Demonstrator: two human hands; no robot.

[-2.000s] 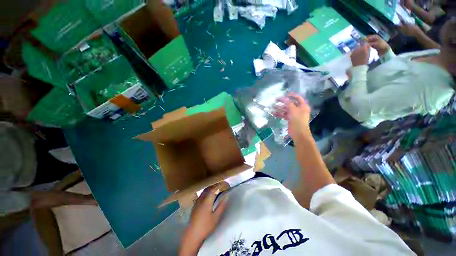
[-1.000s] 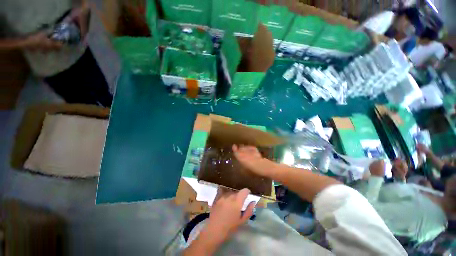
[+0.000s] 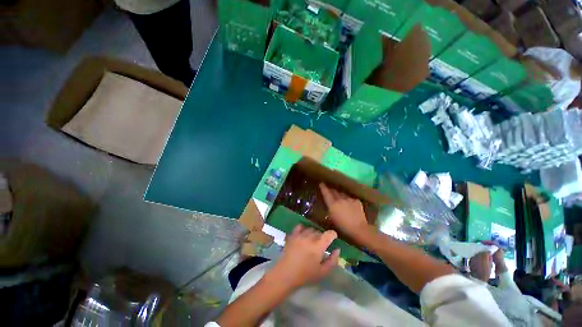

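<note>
An open retail carton (image 3: pixel 306 167), green outside and brown inside, lies in front of me with its mouth facing up. Shiny clear plastic (image 3: pixel 300 199) is inside it. My right hand (image 3: pixel 344 214) reaches into the carton beside the plastic; its fingertips are partly unclear, and whether it grips the plastic cannot be told. My left hand (image 3: pixel 307 254) holds the near edge at a green flap (image 3: pixel 293 222). A white panel (image 3: pixel 274 234) shows at the near left corner. A pile of clear plastic bags (image 3: pixel 415 220) lies just right of the carton.
Low green boxes (image 3: pixel 297 87) and a tall open carton (image 3: pixel 376 96) stand at the back. White packets (image 3: pixel 536 140) are stacked at right, near flat carton blanks (image 3: pixel 490 217). A neighbour's hands (image 3: pixel 488 262) are at lower right. A brown bulk carton (image 3: pixel 127 118) is on the floor at left.
My right hand has moved from the plastic pile into the carton, where clear plastic now shows. A green flap now shows at the near side under my left hand. The view has turned.
</note>
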